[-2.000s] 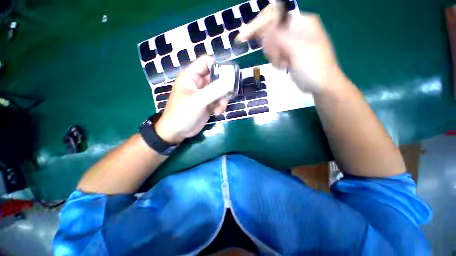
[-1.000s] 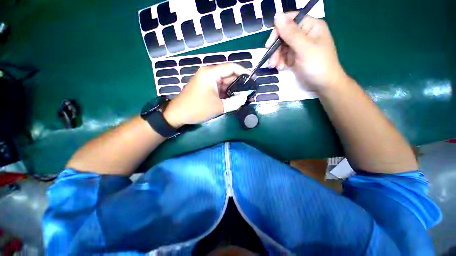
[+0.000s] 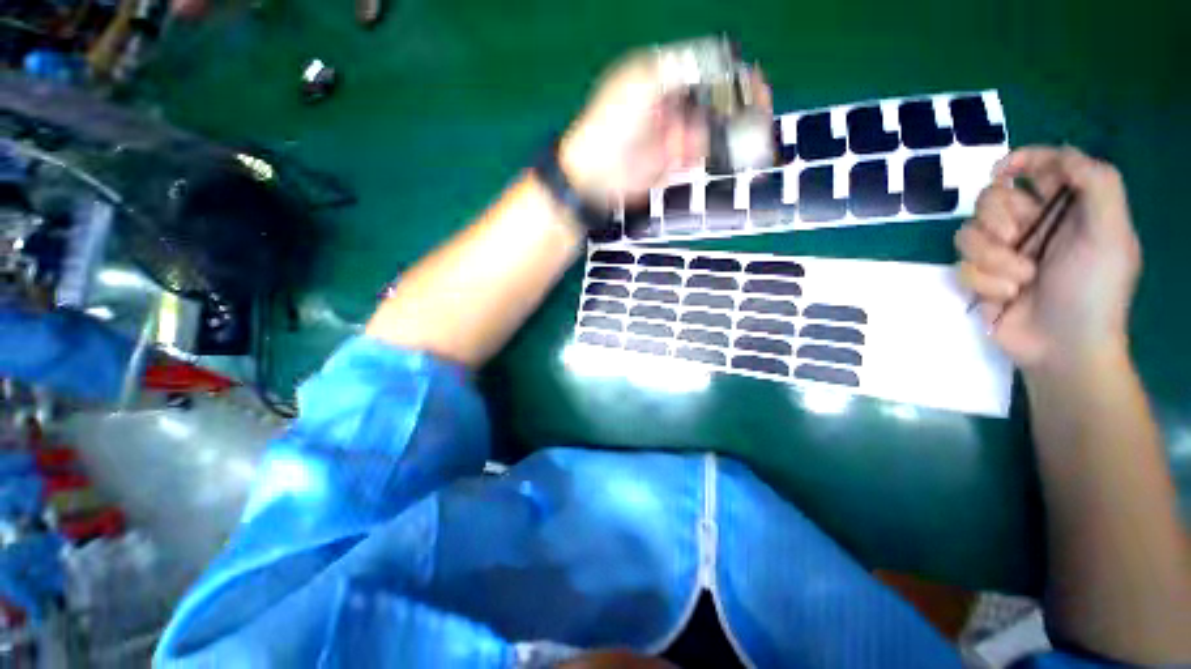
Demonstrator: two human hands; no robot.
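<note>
My left hand (image 3: 640, 131), blurred, is over the left part of the far sheet and holds a small silver and dark assembly (image 3: 716, 89) at its fingers. My right hand (image 3: 1051, 261) is closed around dark tweezers (image 3: 1048, 225) at the right ends of the sheets. The far sheet (image 3: 980, 167) bears two rows of black L-shaped stickers. The near sheet (image 3: 927, 333) bears columns of black curved-top strips at its left and bare white at its right. My left hand hides part of the far sheet.
A green mat (image 3: 457, 79) covers the bench. A small shiny part (image 3: 317, 79) lies at the upper left. A dark round object (image 3: 242, 216) and cables stand at the left. Beyond the bench's left side is a cluttered floor area with red and blue things.
The view has swung left. My left hand has moved away from the near sheet with the assembly, up and left of my right hand. The tweezers no longer touch the assembly; the hands are apart.
</note>
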